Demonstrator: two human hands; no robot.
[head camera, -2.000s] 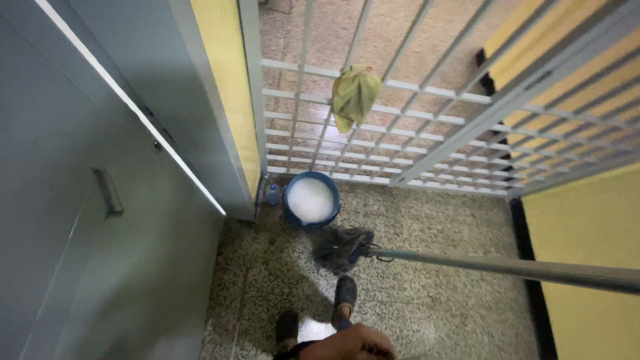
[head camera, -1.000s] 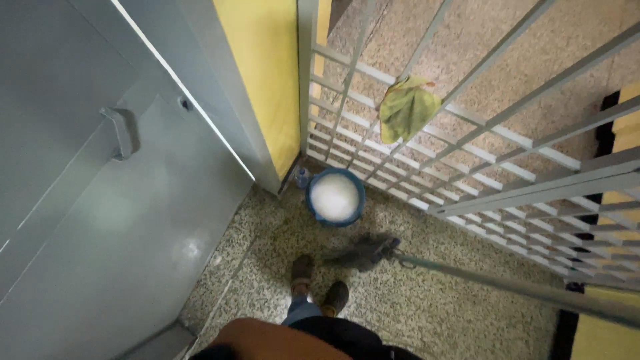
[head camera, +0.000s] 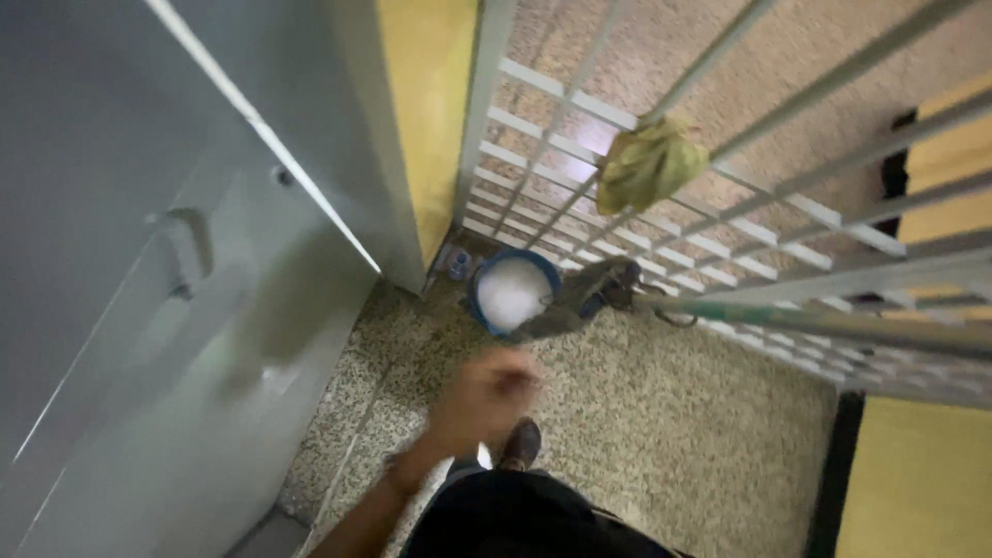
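My left hand (head camera: 492, 395) is blurred and reaches out over the floor below the blue bucket (head camera: 474, 291); its fingers look curled, but whether it holds anything is unclear. White foam (head camera: 511, 293) fills the bucket. A grey string mop head (head camera: 577, 298) is raised at the bucket's right side and overlaps its rim. From it the mop's pole (head camera: 775, 316), greenish near the head, runs out past the right edge. My right hand is out of view, so its hold on the pole cannot be seen.
A grey barred metal gate (head camera: 744, 186) stands behind the bucket, with a yellow-green cloth (head camera: 651, 167) hung on it. At the left is a grey metal door (head camera: 178, 333) with a handle. A plastic bottle (head camera: 457, 262) stands in the corner beside the bucket. My shoe (head camera: 521, 443) is below.
The mop head has moved from the speckled floor below the bucket up to the bucket's right rim. My left hand has come forward into clearer view.
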